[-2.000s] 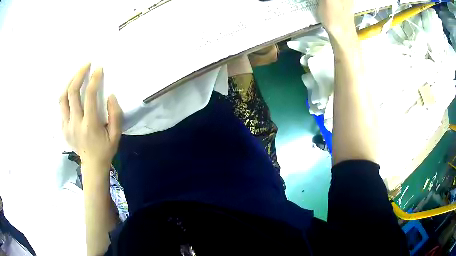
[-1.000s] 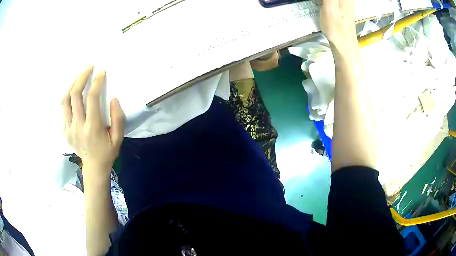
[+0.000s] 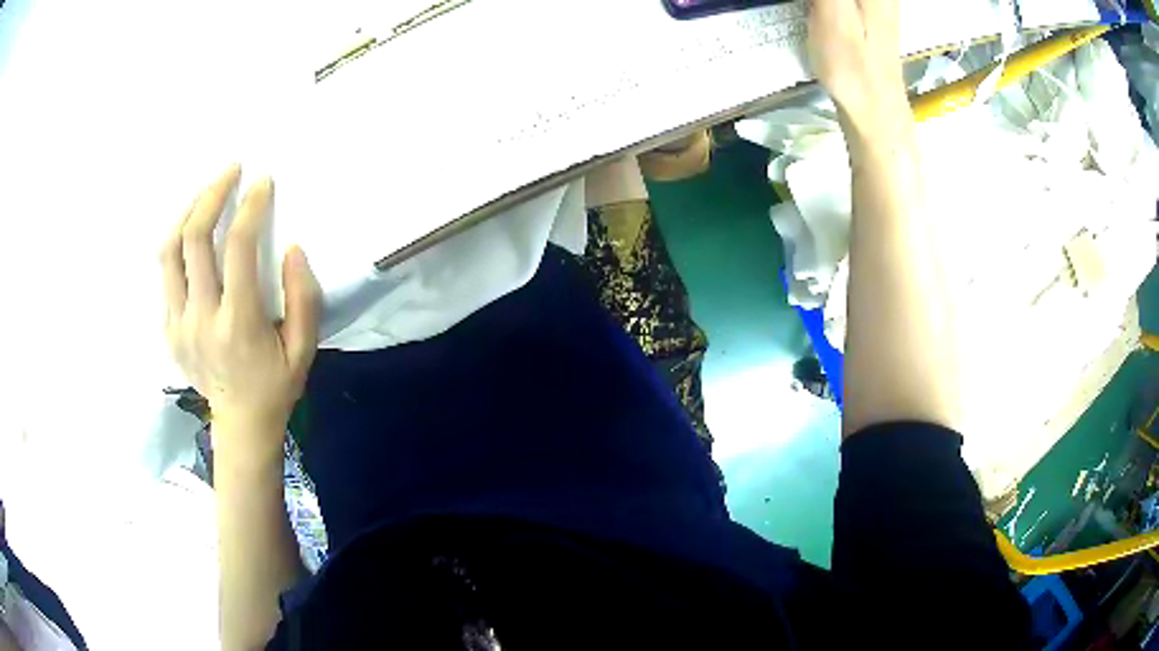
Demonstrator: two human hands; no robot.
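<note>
My left hand (image 3: 242, 305) lies with its fingers apart on a white garment piece (image 3: 439, 286), which hangs over the table's front edge onto my lap. My right hand (image 3: 858, 51) is at the top, beside the right end of a dark smartphone (image 3: 731, 5). The top frame edge cuts off the phone and my right hand's fingertips, so its hold cannot be told. The white sewing table (image 3: 597, 83) bears a printed ruler scale and a narrow slot line.
At right a heap of white cut pieces (image 3: 1017, 267) lies beside a yellow bent tube (image 3: 1017, 70), with a small tan tag (image 3: 1084, 263) on it. White cloth (image 3: 89, 318) spreads at left. A green floor (image 3: 731, 254) shows below the table. Thin white strands hang at the table's right end.
Since the first frame the view has shifted slightly, bringing more of the phone into sight at the top. My left hand stays on the cloth. My right hand has hardly moved.
</note>
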